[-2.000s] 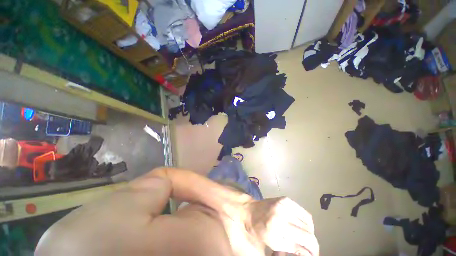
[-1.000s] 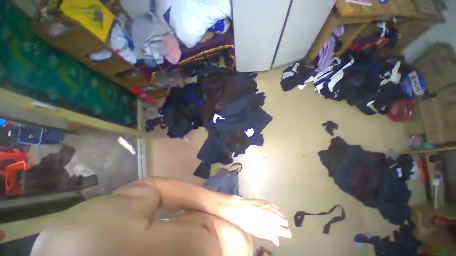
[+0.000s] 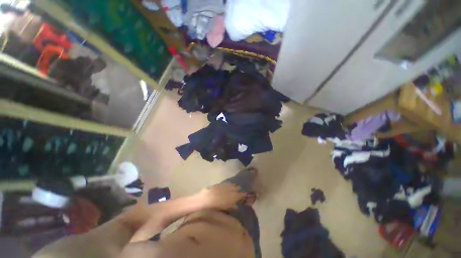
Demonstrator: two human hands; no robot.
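Note:
My left arm reaches in from the lower left, across my bare torso. My left hand is blurred at the lower middle, over my grey-clad legs; no cloth shows in it, and its finger shape is unclear. My right hand is not in view. A heap of black and navy cut pieces, with small white parts, lies on the floor beyond my feet. A second dark pile is cut by the bottom edge. A small dark scrap lies above it.
Black and white cloth is heaped at right, near a red object. A white cabinet stands at the back, a wooden table at right. A green-panelled partition and a round white object are at left.
The view has turned to the right and shows more of the cabinet. My left hand has moved from the brightly lit spot back towards my legs. The thin black strip has left view.

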